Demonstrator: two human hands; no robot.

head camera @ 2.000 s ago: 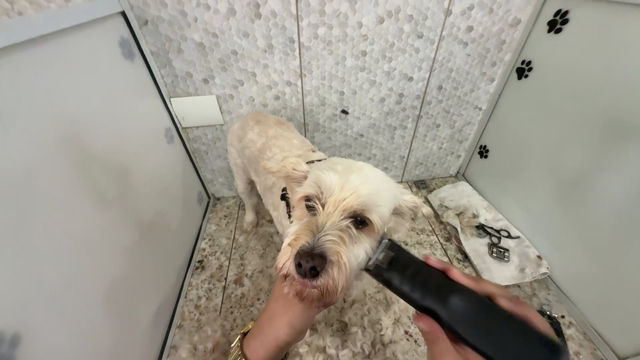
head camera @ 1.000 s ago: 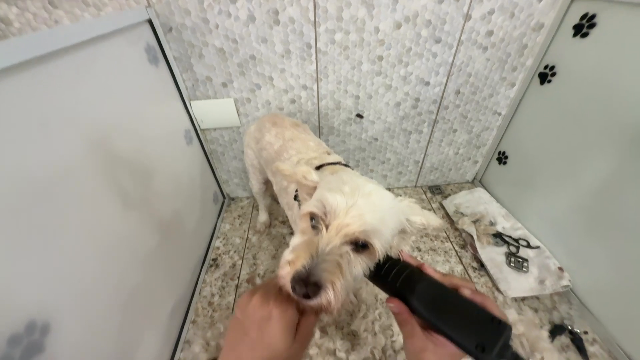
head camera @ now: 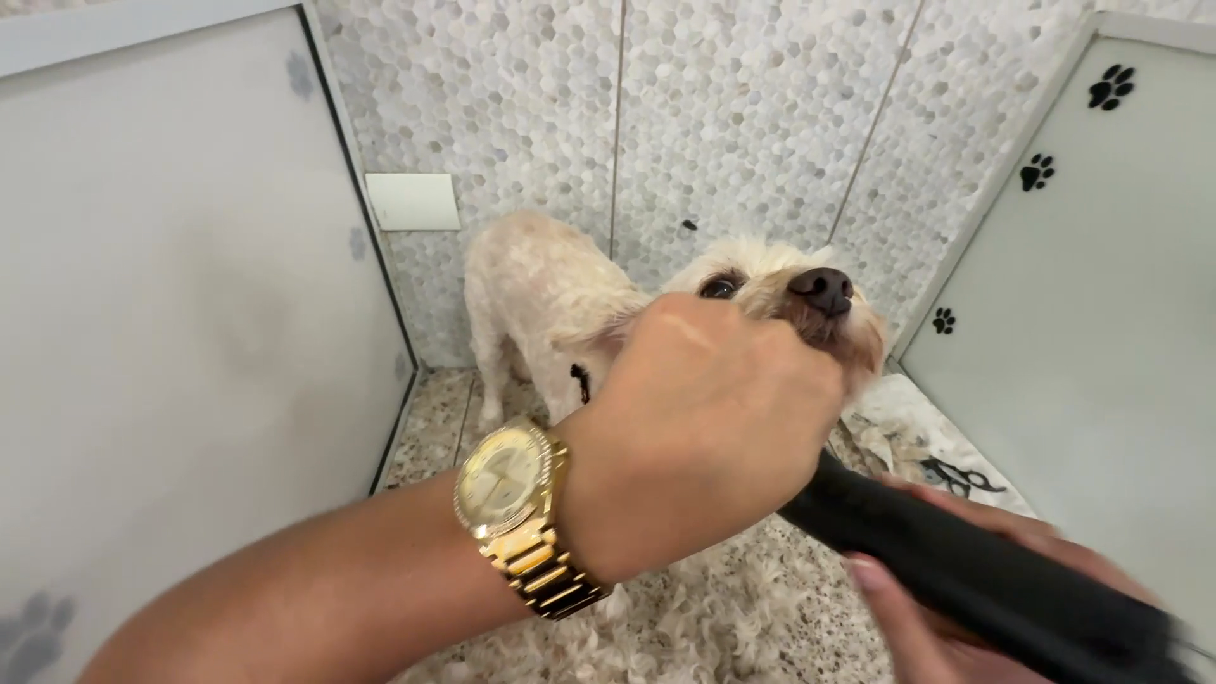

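Note:
A cream-white dog (head camera: 541, 275) stands by the tiled wall, its muzzle raised and turned to the right. My left hand (head camera: 708, 427), with a gold wristwatch (head camera: 508, 484) on the wrist, is closed at the dog's muzzle and chin; its fingertips are hidden behind the back of the hand. In my right hand (head camera: 988, 570) is a black electric hair clipper (head camera: 969, 560), held at the lower right. The clipper's front end is hidden behind my left hand, below the dog's jaw. A dark collar piece (head camera: 580, 382) shows at the dog's neck.
Cut fur (head camera: 731, 617) lies on the speckled floor. Scissors (head camera: 959, 477) rest on a white cloth (head camera: 912, 418) at the right. Pale panels stand at the left (head camera: 190, 237) and right (head camera: 1092, 332), both with paw prints. A white cover plate (head camera: 412, 201) is on the wall.
The dog's muzzle, pointing down and forward before, is now raised to the right. My left hand has moved up and across to the right, in front of the dog's neck and the clipper's front end.

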